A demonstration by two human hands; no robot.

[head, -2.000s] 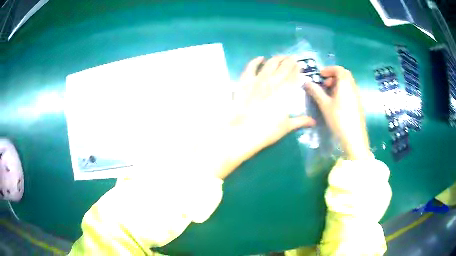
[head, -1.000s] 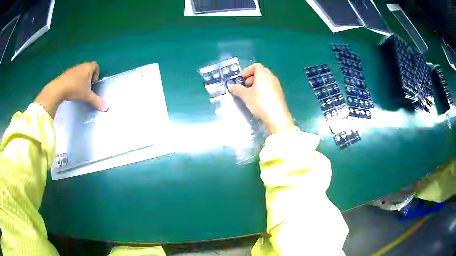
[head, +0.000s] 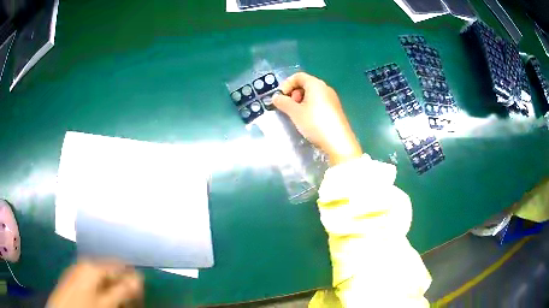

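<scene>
The tablet or back cover (head: 144, 243) lies at the lower left, washed out by glare, on a white backing sheet (head: 67, 180) that shows past its edges. Its camera area cannot be made out. My left hand (head: 99, 286) is blurred and cut off by the bottom edge, at the tablet's near left side; its grip is unclear. My right hand (head: 292, 99) pinches the near right piece of a small lens-piece sheet (head: 253, 96), black with paired pale circles. The sheet lies on clear crinkled plastic (head: 295, 162), partly under my right hand.
Lens-piece strips (head: 397, 99) lie to the right, with a thick dark stack (head: 496, 66) beyond. Other tablets on white sheets stand at the far side (head: 277, 5) and far left (head: 36, 42). A pink spotted base (head: 8, 231) is at the left edge. Yellow fabric shows at the right edge.
The tablet and its sheet have shifted and turned towards the bench's near edge. My left hand has moved from the tablet's far side to its near side. My right hand stays at the lens-piece sheet.
</scene>
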